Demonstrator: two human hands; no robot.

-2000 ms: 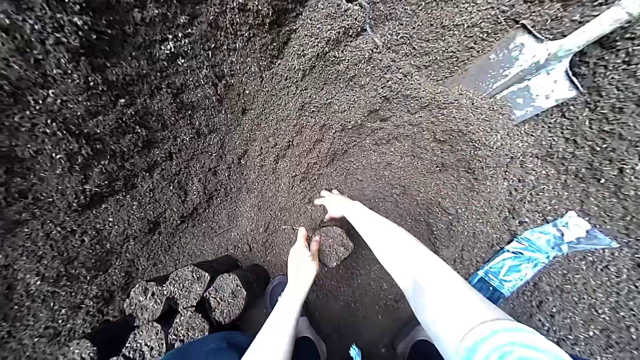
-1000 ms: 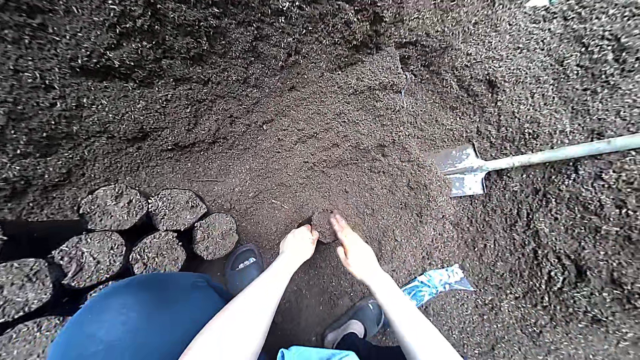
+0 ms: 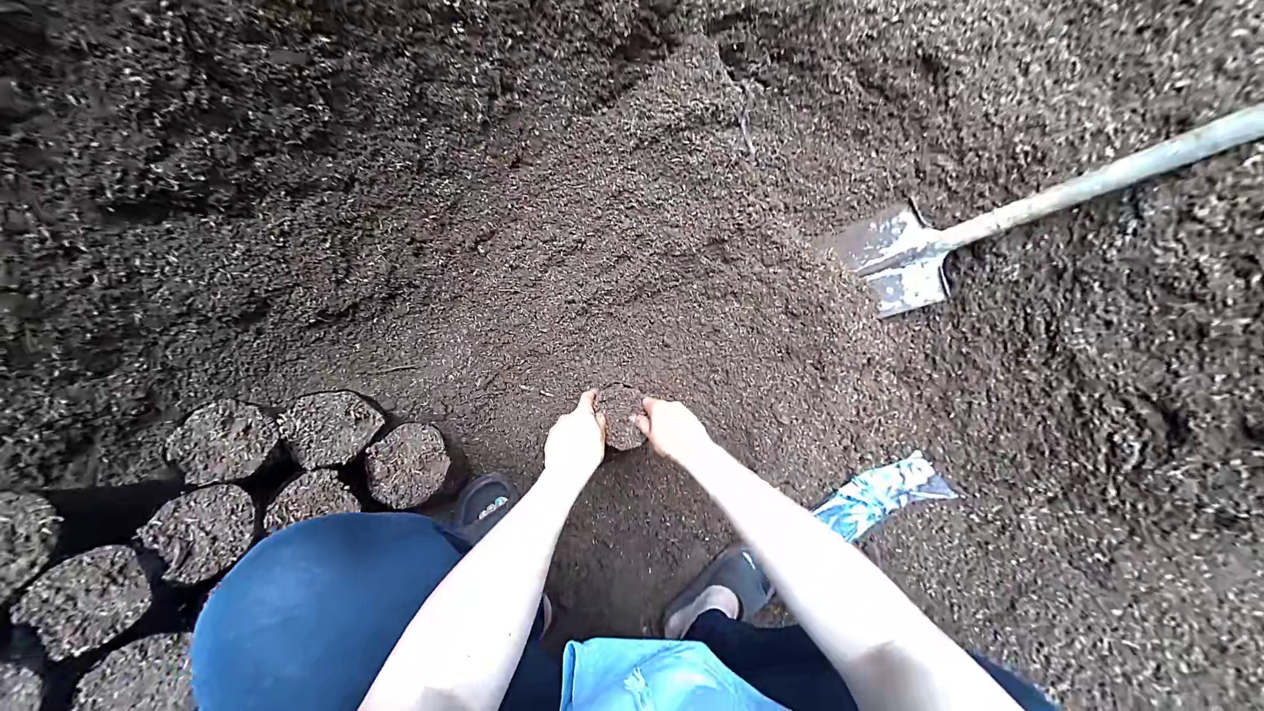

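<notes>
Between my two hands, low in the middle of the head view, is a round black grow bag filled with dark soil (image 3: 621,417). My left hand (image 3: 577,434) grips its left side, with the thumb along the rim. On the opposite side my right hand (image 3: 671,427) holds the rim, fingers bent. The bag's lower part is hidden. Loose soil (image 3: 592,296) rises in a heap beyond the hands.
Several filled grow bags (image 3: 222,441) stand close together at the left, beside my knee (image 3: 316,612). A shovel (image 3: 904,262) lies with its blade partly in the soil at the right. A shiny blue-and-white plastic piece (image 3: 879,497) lies near my right sandal (image 3: 726,583).
My right hand has moved from above the bag two seconds ago to its right side. Both hands now hold the bag from opposite sides. The view has shifted and turned.
</notes>
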